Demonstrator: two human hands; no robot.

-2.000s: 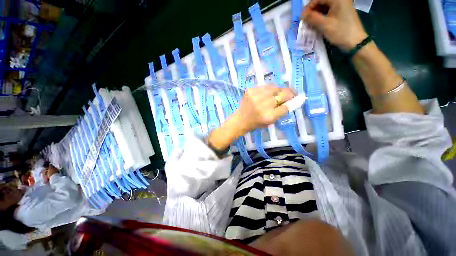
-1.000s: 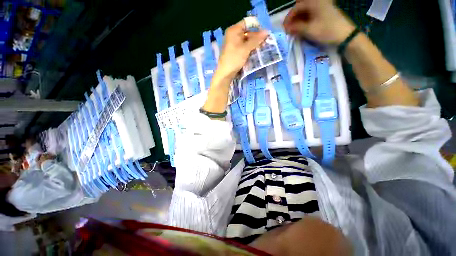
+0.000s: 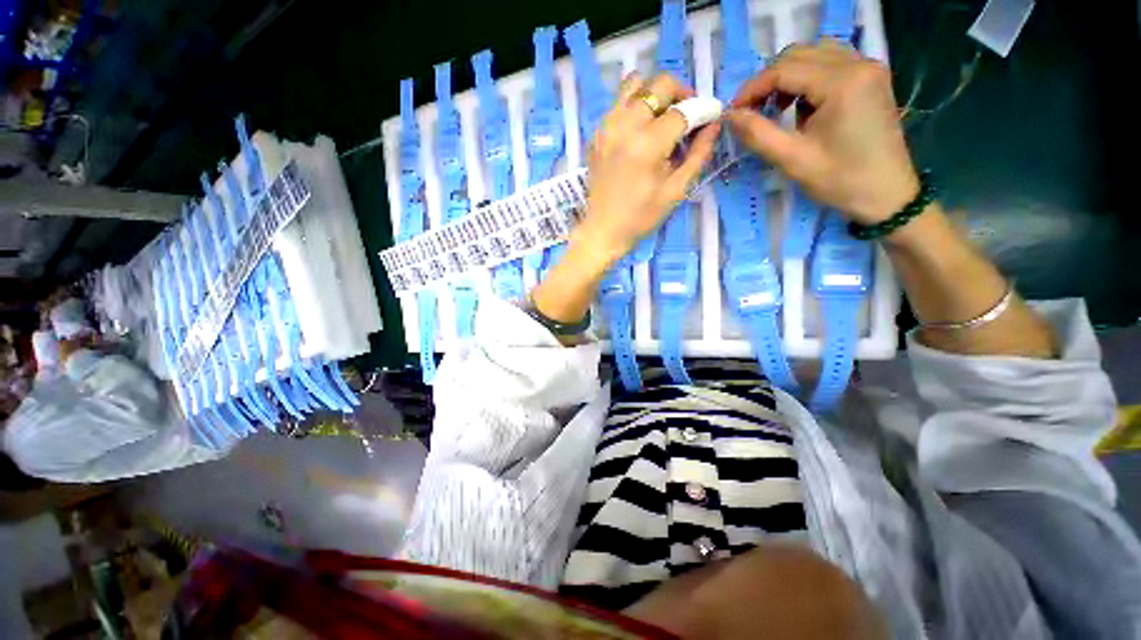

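Note:
The foam tray point(image 3: 887, 250) lies in front of me with a row of light-blue digital watches point(image 3: 753, 286), straps hanging over its near edge. My left hand point(image 3: 644, 169), with a white finger cot point(image 3: 698, 113) on one fingertip, is shut on the barcode label strip point(image 3: 488, 235). The strip runs left across the watches, printed side up; its other end shows faintly past the left fingers. My right hand point(image 3: 832, 131) has thumb and index finger bent close against the left fingertips; whether a label is between them cannot be seen.
A tray stack point(image 3: 335, 250) with hanging blue straps stands at left, another label strip point(image 3: 238, 275) lying on it. A small pale scrap point(image 3: 1002, 23) lies on the dark-green bench at upper right. A person in a pale coat point(image 3: 100, 413) is at far left.
The strip was curved and blurred, then swung up; now it lies flatter across the watches. Both hands have come together over the tray. The label seen in the right fingers earliest is no longer visible there.

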